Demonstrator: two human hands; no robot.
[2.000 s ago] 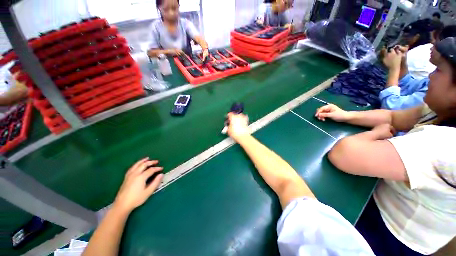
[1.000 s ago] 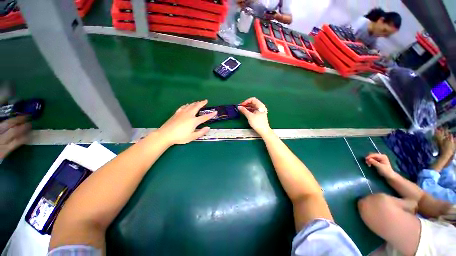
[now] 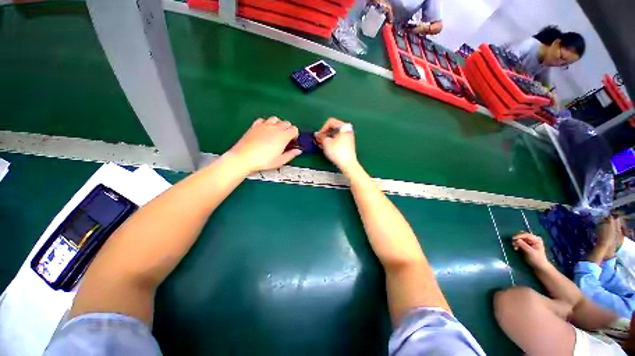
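Observation:
A dark phone [image 3: 307, 142] lies on the green conveyor belt just beyond the pale edge rail. My left hand [image 3: 268, 144] covers its left end and holds it, with the fingers curled over it. My right hand [image 3: 337, 143] is at its right end, thumb and fingertips pinched together against it. A small white band or piece shows at a right-hand finger; whether a small part is between the fingertips is hidden. Most of the phone is hidden under my hands.
Another keypad phone [image 3: 313, 74] lies face up farther across the belt. A larger dark handset [image 3: 82, 236] lies on white paper [image 3: 28, 303] at left. A metal post [image 3: 150, 83] stands left of my hands. Red trays [image 3: 435, 75] with phones stand across the belt. A neighbour's arm rests at right.
Both hands stay on the phone; the left fingers now cover more of it and the right fingers are closer to the left hand. The view has shifted and turned slightly.

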